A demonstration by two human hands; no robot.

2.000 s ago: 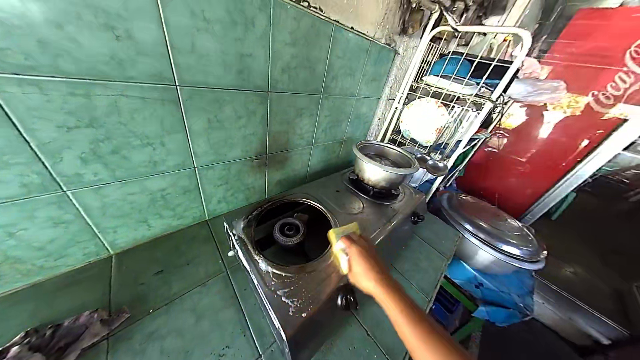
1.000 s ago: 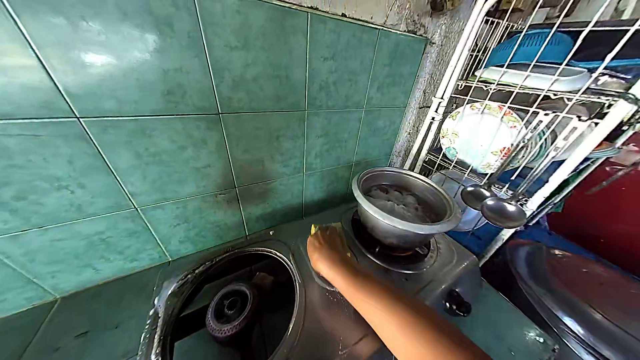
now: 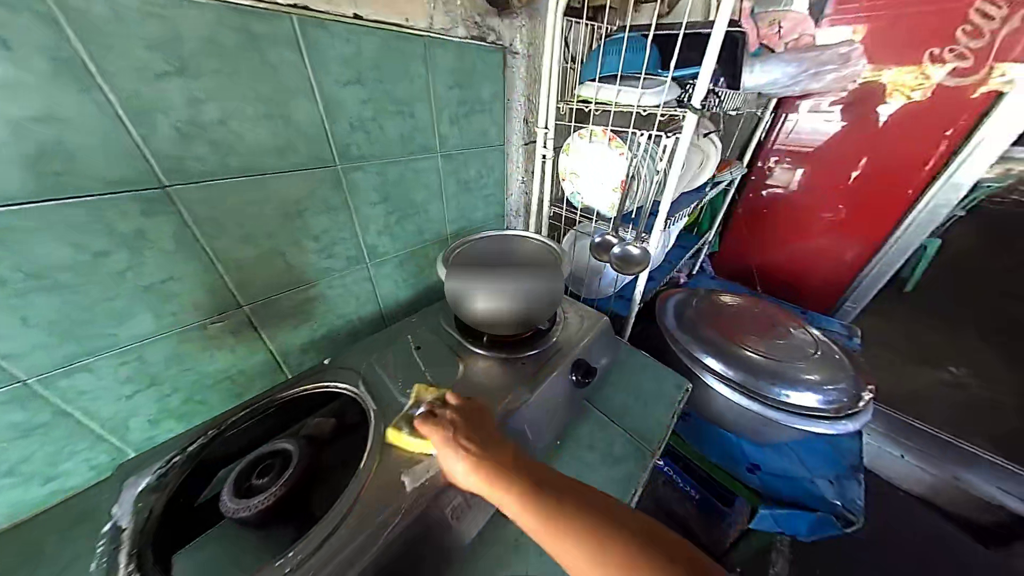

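My right hand (image 3: 460, 436) is closed on a yellow sponge (image 3: 412, 420), pressed to the steel top of a two-burner gas stove (image 3: 480, 372) between its burners. Streaks mark the metal just behind the sponge. To the left, the round opening shows a bare dark burner (image 3: 264, 480), with no grate over it. A metal pot (image 3: 504, 288) sits on the far burner, beyond my hand. One black knob (image 3: 583, 373) shows on the stove's front face. My left hand is out of view.
Green wall tiles (image 3: 264, 224) rise behind the stove. A white wire rack (image 3: 680, 152) holds plates, with ladles (image 3: 630, 258) hanging from it. A large lidded metal pot (image 3: 760, 360) stands at right on blue plastic (image 3: 776, 464), before a red panel (image 3: 832, 192).
Since the one-second-old frame, my right hand has moved with the sponge from near the wall side of the stove top toward its front. The view has swung and drawn back.
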